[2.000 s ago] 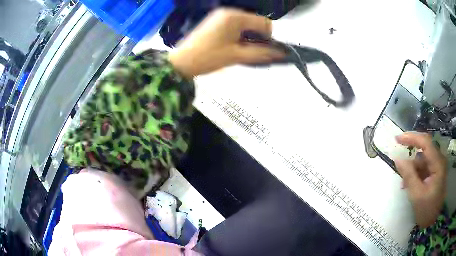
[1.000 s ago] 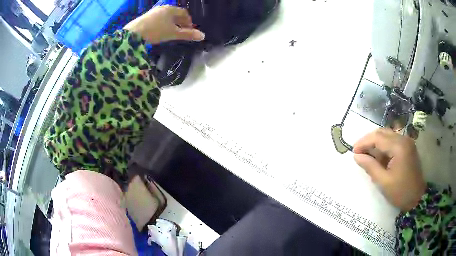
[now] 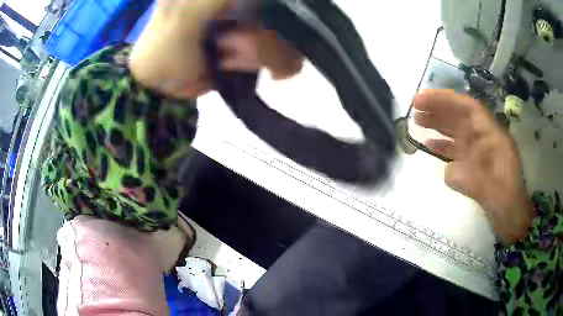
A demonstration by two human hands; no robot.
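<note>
My left hand (image 3: 191,46), blurred at the upper left, holds a dark fabric loop (image 3: 302,145). The loop hangs open above the white table, and a paler line runs along its right side. My right hand (image 3: 475,148) is at the right, empty, with its fingers apart, left of the needle area. A wire lever with a tan pad (image 3: 404,136) shows between the loop and my right fingers. The metal slide plate (image 3: 446,77) is above my right hand and partly hidden by it.
The sewing machine head (image 3: 472,31) is at top right, with a cream ribbed knob (image 3: 513,107). A blue bin (image 3: 92,28) is at upper left. A printed ruler scale (image 3: 395,225) runs along the table's near edge. Crumpled white scraps (image 3: 202,281) lie below the table.
My left hand has moved from the dark heap, now holding a fabric loop over the table. My right hand has opened and moved off the lever. The view has shifted.
</note>
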